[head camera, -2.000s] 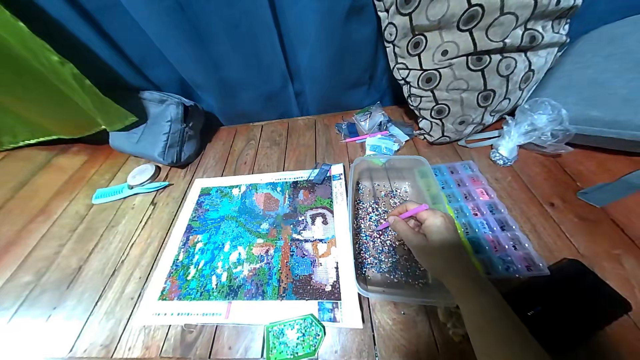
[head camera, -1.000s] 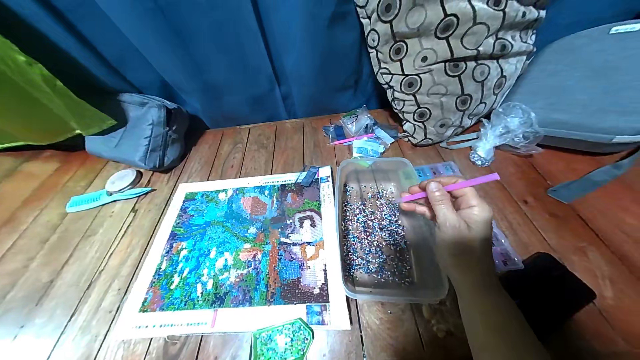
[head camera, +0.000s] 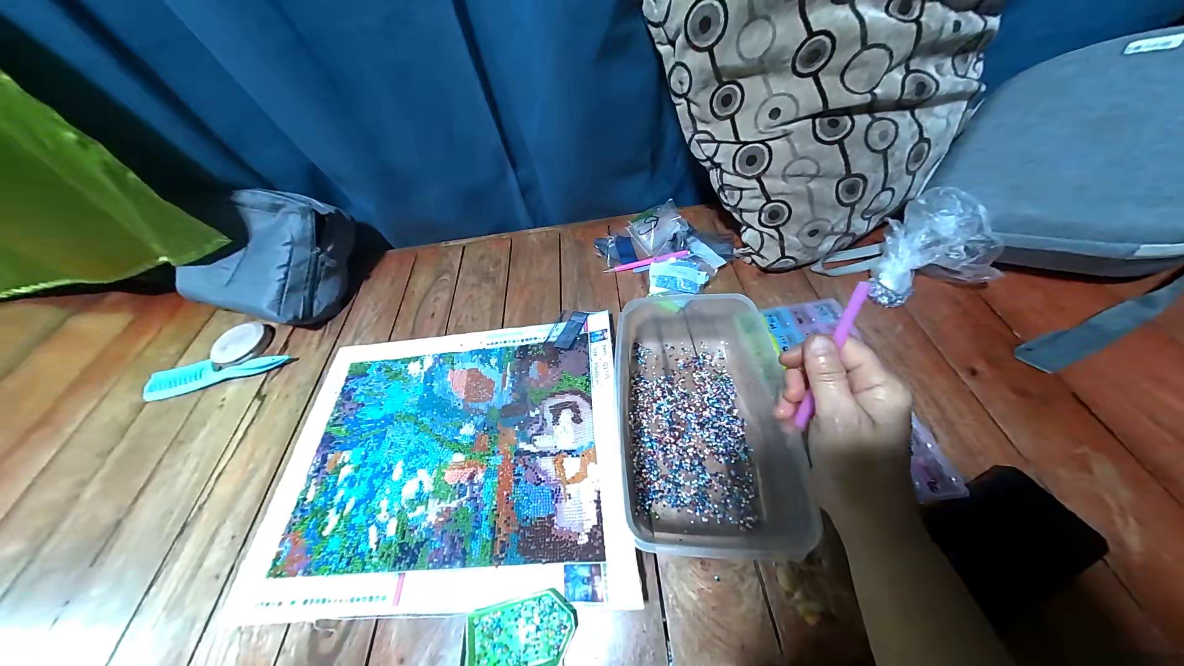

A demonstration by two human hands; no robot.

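Observation:
My right hand (head camera: 846,407) grips a pink diamond painting pen (head camera: 850,319) at the right rim of a clear plastic box (head camera: 782,499). Loose multicoloured beads (head camera: 694,435) lie spread over the box's bottom. Left of the box a diamond painting canvas (head camera: 435,462) lies flat, its picture covered in small coloured pieces with a white border. A green tray (head camera: 521,629) of beads touches the canvas's lower edge. Partly behind my hand is a compartment case (head camera: 805,319) with coloured contents. My left hand is out of view.
A teal comb (head camera: 213,376) and round white lid (head camera: 240,343) lie at the left, near a grey pouch (head camera: 277,259). Plastic packets (head camera: 680,276) with another pink pen (head camera: 647,262) lie behind the box. A patterned pillow (head camera: 823,120), knotted plastic bag (head camera: 934,245) and black object (head camera: 1017,541) are at the right.
My right hand has moved from over the beads to the box's right rim, still holding the pink pen. The pen, lying nearly level one second ago, now points steeply upward.

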